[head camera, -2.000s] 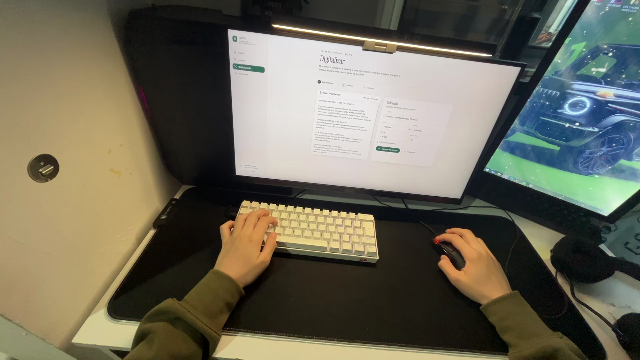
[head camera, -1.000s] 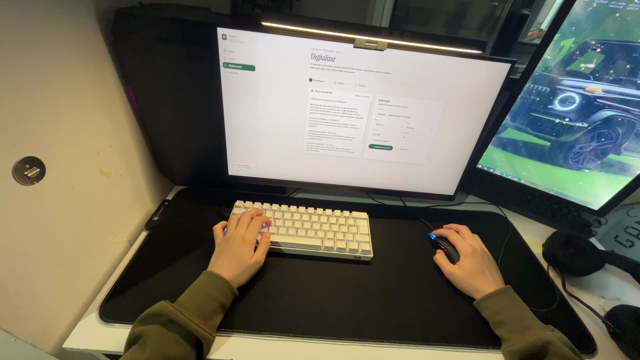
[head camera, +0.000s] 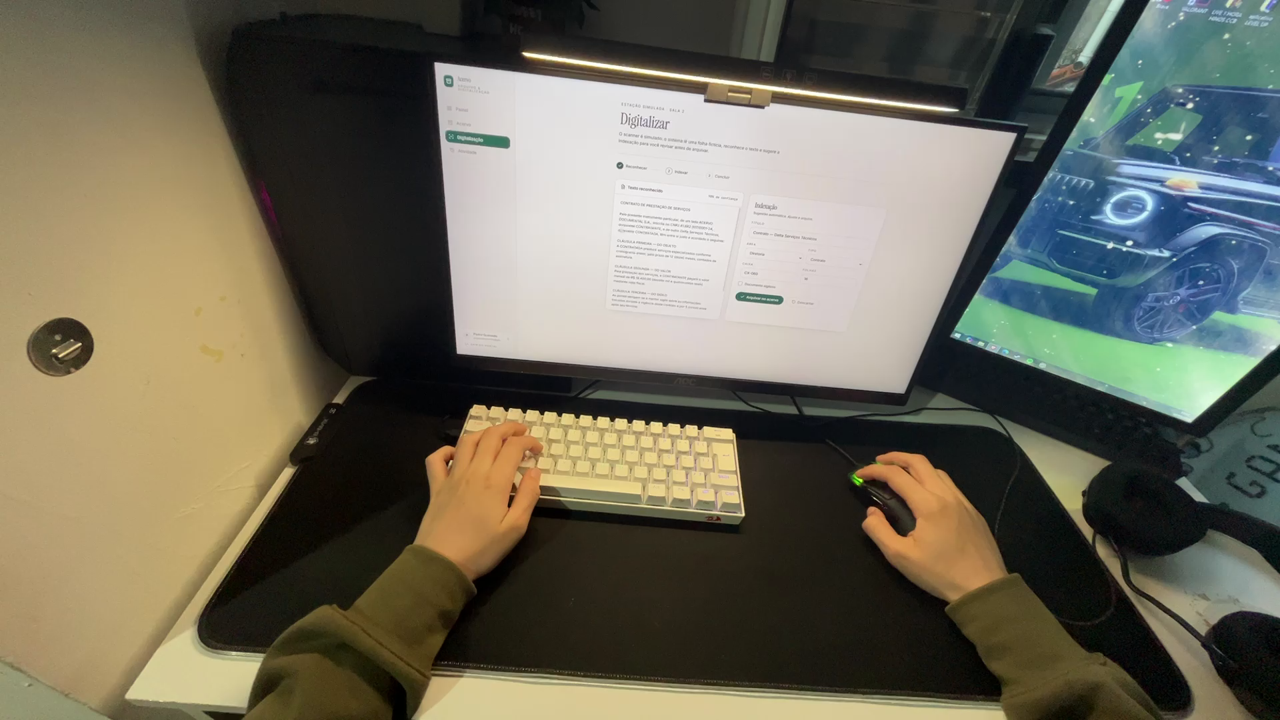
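Note:
My left hand [head camera: 480, 500] rests on the left end of a white compact keyboard [head camera: 640, 460], fingers spread over the keys, thumb beside the space bar. Over to the right, my right hand [head camera: 935, 520] is curled around a black computer mouse [head camera: 888, 503] with a green-lit scroll wheel. Both keyboard and mouse lie on a large black desk mat [head camera: 640, 600]. Behind the keyboard stands a monitor [head camera: 560, 250] showing a light page with a text panel and a form. A lit light bar [head camera: 740, 90] is clamped to its top edge.
A second monitor [head camera: 1150, 200] at the right shows a dark off-road vehicle. Black headphones [head camera: 1145, 507] and their cable lie on the white desk [head camera: 200, 670] at the right. A wall [head camera: 120, 200] with a round metal fitting [head camera: 60, 347] borders the left side. Cables run behind the mat.
My hands have stayed on the keyboard and the mouse. The mouse wheel's light was red, then blue, and is now green.

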